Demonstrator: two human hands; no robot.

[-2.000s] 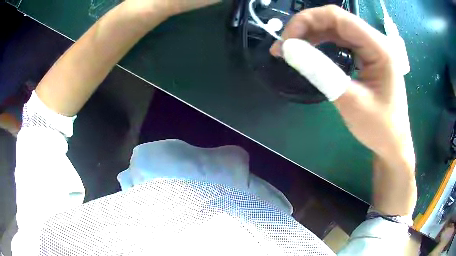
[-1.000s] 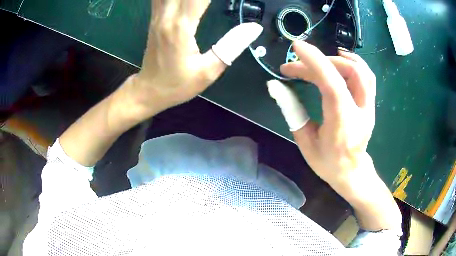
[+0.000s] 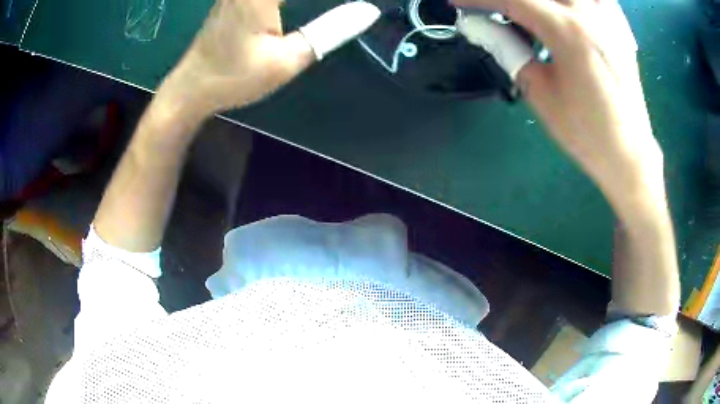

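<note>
The black housing lies on the green bench top at the upper edge of the picture, partly hidden by my right hand. Its shiny centre ring shows at the top. The white wire harness bends across the housing, with a small white disc beside it. My left hand is at the housing's left, its thumb in a white finger cot; its fingers are cut off by the top edge. My right hand is over the housing's right side, thumb in a white cot; whether it grips anything is unclear.
The green bench top has a pale front edge running down to the right. A clear plastic piece lies at the upper left. An orange-edged item is at the far right. Cardboard shows below the bench at left.
My left hand has come in from the top edge, then shifted slightly up and left. My right hand has moved up and right over the housing. The white bottle is no longer visible.
</note>
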